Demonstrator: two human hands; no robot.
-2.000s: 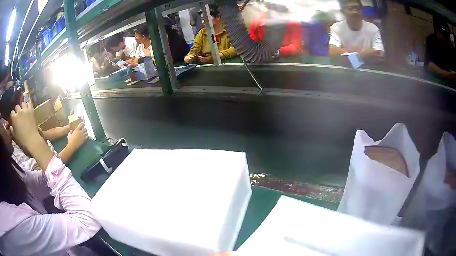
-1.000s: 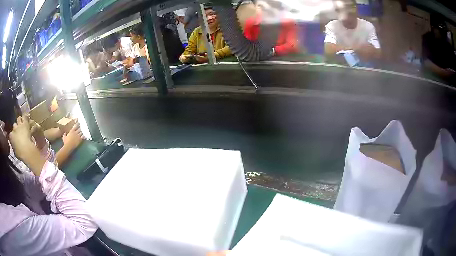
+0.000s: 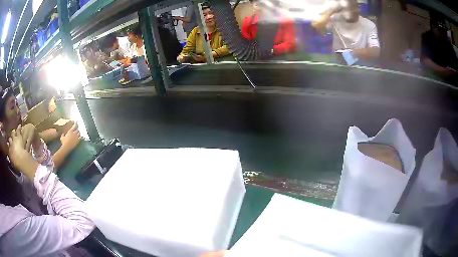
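A large smooth white block or box [image 3: 165,196] lies in front of me. A second white box or lid [image 3: 326,231] lies to its right, cut off by the bottom edge. A sliver of a hand, probably my left hand [image 3: 214,254], shows at the bottom edge by the block's lower right corner; its grip is hidden. My right hand is not in view. An upright white sleeve [image 3: 369,185] with a brown rounded top [image 3: 382,154] inside stands at the right. Another sleeve [image 3: 432,185] stands beside it, partly blurred.
A dark conveyor [image 3: 211,118] runs beyond the green bench [image 3: 261,201]. A black item [image 3: 100,160] lies left of the block. A person in a pale pink sleeve [image 3: 55,216] leans at the left. Several workers sit across the line, near a black flexible duct [image 3: 241,37].
The view has shifted slightly, with the boxes and sleeves a little further left. A bit more of the hand shows. The worker in white across the line has raised an arm to the head.
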